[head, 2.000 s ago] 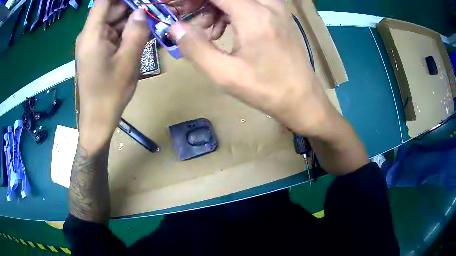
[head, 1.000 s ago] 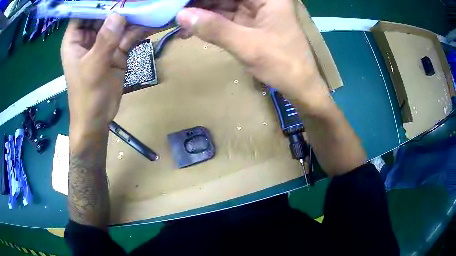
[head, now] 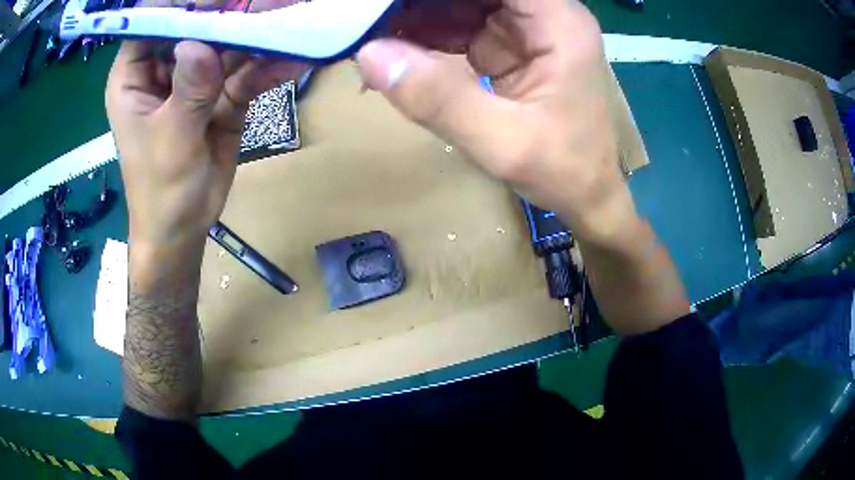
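Observation:
A long, curved lavender-blue handle shell is held up at the top edge of the view, its side towards me, with a bit of red wire over its upper edge. My left hand grips its left part from below, thumb on the side. My right hand is at its wide right end, thumb near the lower corner; its fingertips are partly hidden. The dark jig lies on the cardboard with its oval recess up. A slim black bar lies left of it.
A screw tray is behind my left hand. A blue electric screwdriver lies under my right forearm, bit towards me. Loose screws dot the cardboard. Lavender parts, black lumps and white paper lie left. Another box is right.
The shell has turned from steeply angled, insides showing, to lengthwise across the view, side towards me. My right hand has moved slightly right in the last second. More of the screwdriver shows than two seconds ago.

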